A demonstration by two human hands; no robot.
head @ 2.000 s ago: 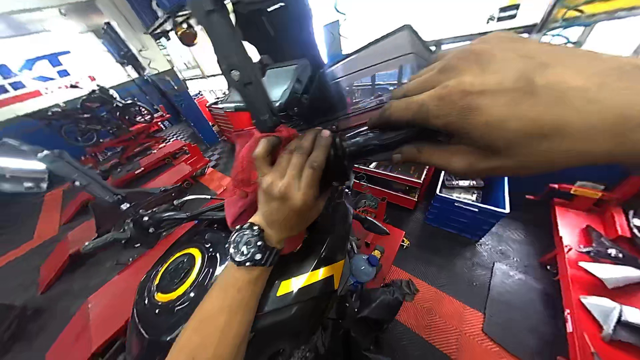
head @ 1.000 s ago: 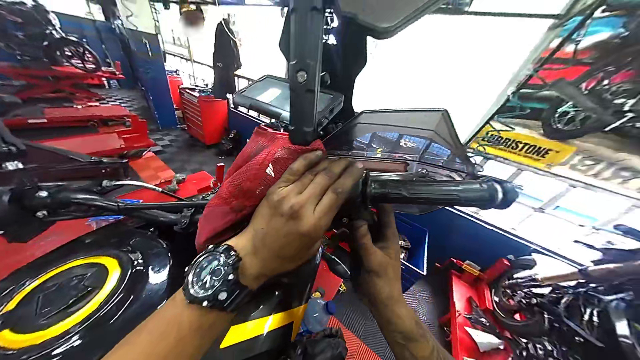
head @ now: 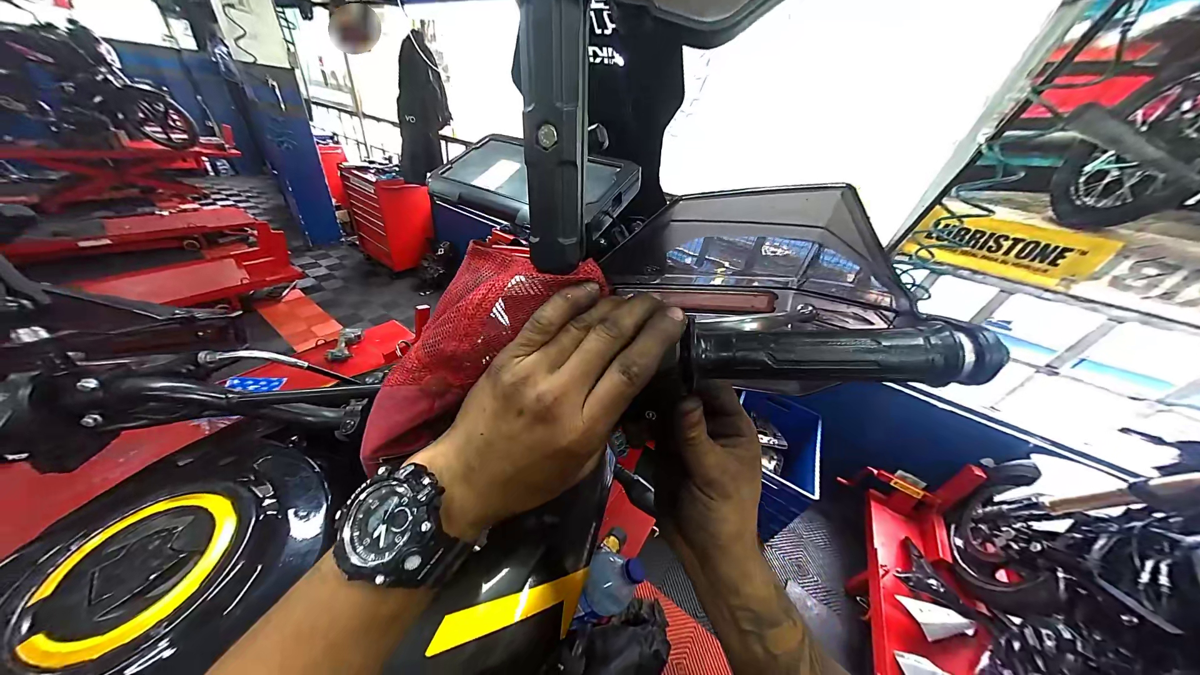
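My left hand (head: pixel 544 394), wearing a black wristwatch (head: pixel 392 525), lies over a control housing at the inner end of the black rubber handlebar grip (head: pixel 825 354). A red mesh cloth (head: pixel 459 337) is bunched beside and partly under that hand, around the foot of the black mirror stem (head: pixel 553 131). Below the bar, my right hand (head: pixel 717 459) has its thumb and fingers raised against the underside of the same housing; the part it touches is mostly hidden. A smoked hand guard (head: pixel 778 234) stands behind the grip. The motorcycle's black tank (head: pixel 281 497) is beneath.
A person in black (head: pixel 637 103) stands beyond the mirror stem, near a tablet-like device (head: pixel 478 178). Red tool cabinet (head: pixel 384 216) and red lifts (head: pixel 187 253) are at left. A blue crate (head: pixel 797 450), plastic bottle (head: pixel 611 577) and red tray stand (head: pixel 891 562) are lower right.
My right hand has moved from the handlebar grip to below the housing. My left hand stays on the housing beside the red cloth. The view has shifted a good deal.
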